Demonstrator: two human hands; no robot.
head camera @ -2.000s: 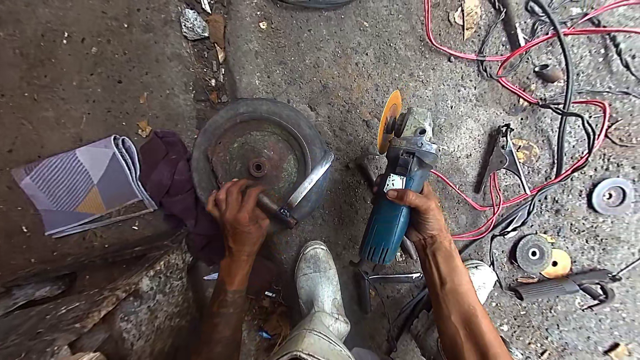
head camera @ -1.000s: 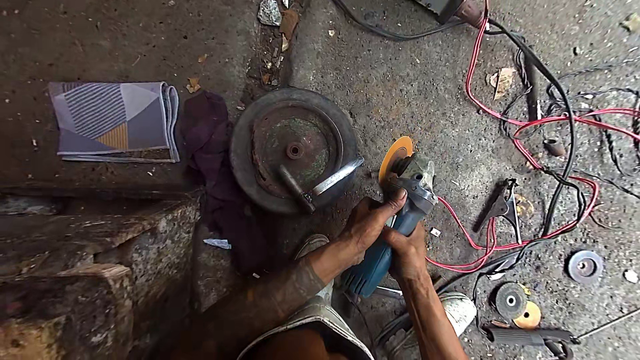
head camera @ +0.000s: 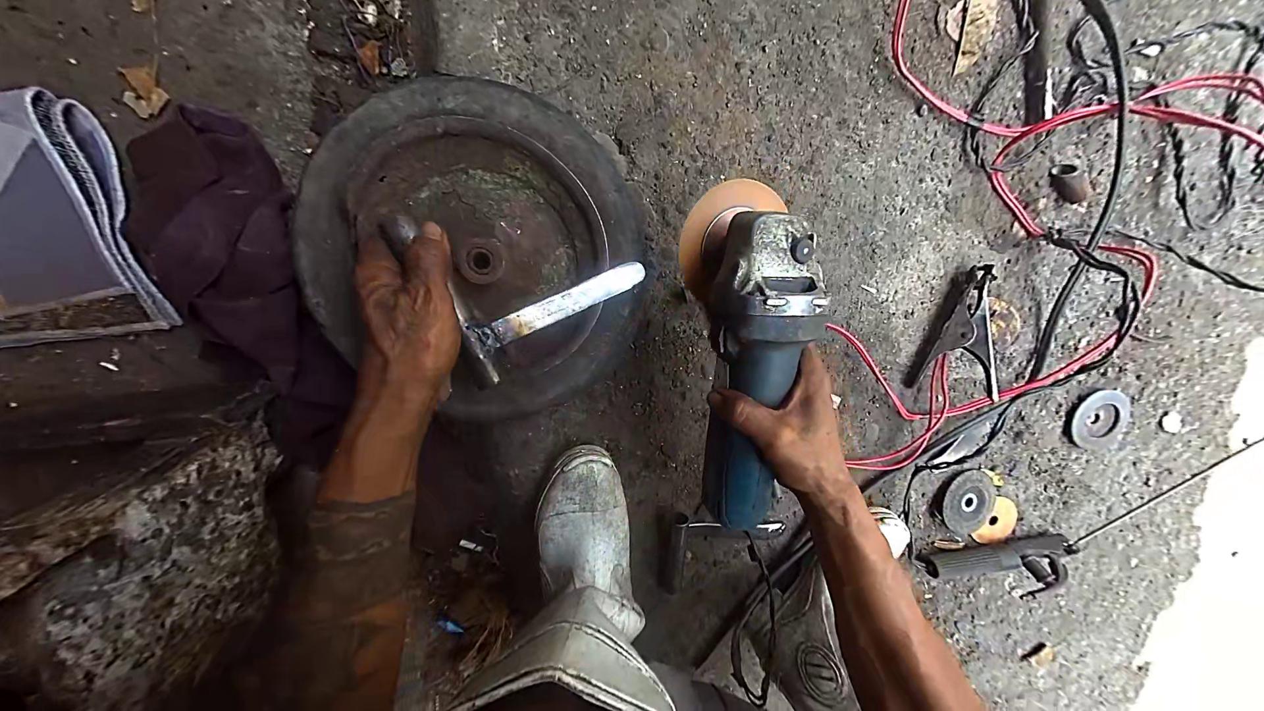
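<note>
My left hand (head camera: 407,311) grips the dark bar of a welded metal piece above a rubber-rimmed wheel (head camera: 494,197). From the bar's weld a bright, flat metal strip (head camera: 568,301) slants up to the right over the wheel's rim. My right hand (head camera: 790,425) holds the blue body of an angle grinder (head camera: 760,365) from its right side. The grinder's head points away from me, and an orange disc (head camera: 703,232) is fitted at its upper left. Disc and strip are apart.
Red and black cables (head camera: 1057,123) run along the right, near a welding clamp (head camera: 968,341), loose discs (head camera: 1098,420) and an electrode holder (head camera: 997,558). A dark cloth (head camera: 222,237) and folded fabric (head camera: 69,197) lie left, above a rough block (head camera: 158,553). Another metal piece (head camera: 676,553) lies between my boots.
My left hand has left the grinder and taken hold of the bar on the wheel, where the piece lay loose one second ago. My right hand still holds the grinder. The view has shifted.
</note>
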